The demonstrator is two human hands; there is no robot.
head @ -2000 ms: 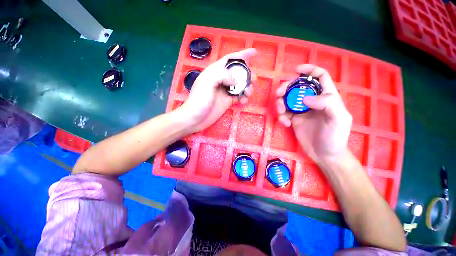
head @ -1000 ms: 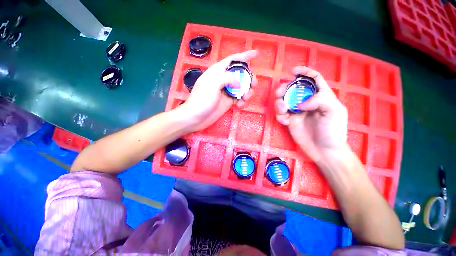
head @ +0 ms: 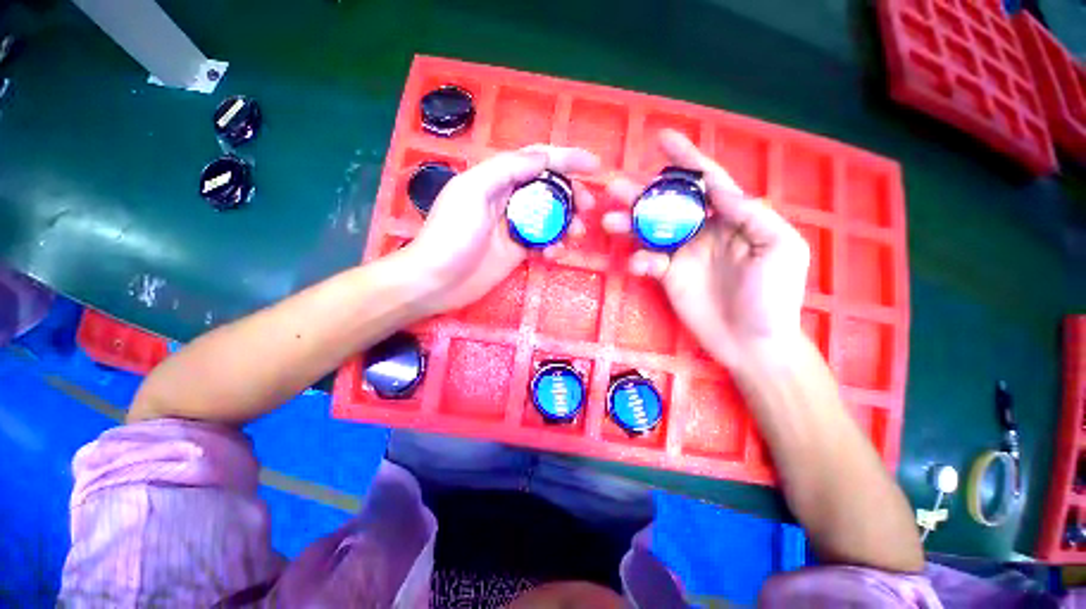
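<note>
My left hand (head: 476,228) holds a round smartwatch (head: 540,213) with a lit blue-and-white face. My right hand (head: 741,264) holds another smartwatch (head: 669,214), its face lit white above and blue below. Both hands are above the red-orange compartment tray (head: 480,371). In the tray's bottom row are two watches with blue lit faces, one (head: 557,391) beside the other (head: 635,402), and an unlit watch (head: 394,365) at the left corner. More unlit black watches lie in the left column, at the top (head: 447,111) and partly behind my left hand (head: 430,188).
Two black watches with pale strips (head: 237,120) lie on the green bench (head: 298,238) at left, below a grey metal upright (head: 155,42). Spare trays (head: 971,71) are at upper right and far right. A pale ring (head: 992,488), small white disc (head: 944,478) and dark stick (head: 1008,410) lie at lower right.
The view has shifted, so the tray sits further left. The right-hand watch has moved closer to the left-hand one. The left watch's face has turned from mostly white to blue and white. Both hands still hold watches.
</note>
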